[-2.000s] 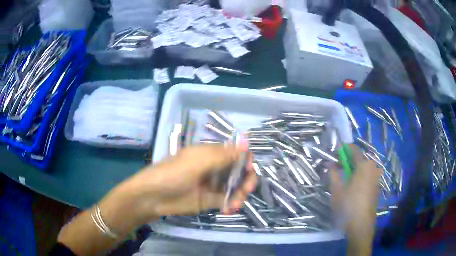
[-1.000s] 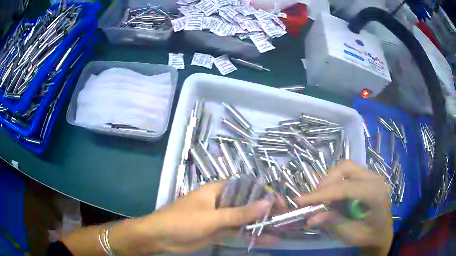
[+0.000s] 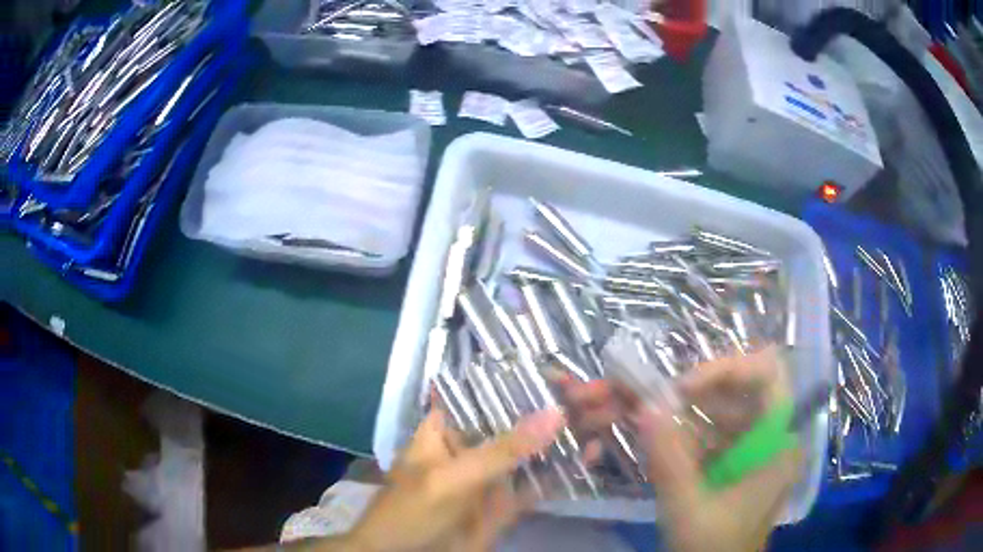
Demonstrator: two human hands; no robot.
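Observation:
My left hand [image 3: 458, 480] is low over the front left of the white tub [image 3: 636, 176], blurred, with thumb and fingers apart and nothing visibly held. Silver cylinders [image 3: 490, 323] lie heaped in the tub, several just beyond its fingers. My right hand [image 3: 690, 474] is over the tub's front right. It holds the bright green-handled tool [image 3: 755, 444] across the palm. A blurred, pale bundle, apparently cylinders [image 3: 644, 372], is at its fingers. The tool's tip cannot be made out.
A clear box with white lining [image 3: 313, 178] is left of the tub. Stacked blue trays of metal parts [image 3: 119, 283] stand far left, another blue tray [image 3: 862, 243] at right. White packets [image 3: 507, 32], a white unit [image 3: 792, 108] and a black hose [image 3: 916, 76] are behind.
The view has shifted, moving the tub right and up in the picture. The grouped cylinders have left my left hand, which has opened. My right hand has stayed over the tub with the green tool.

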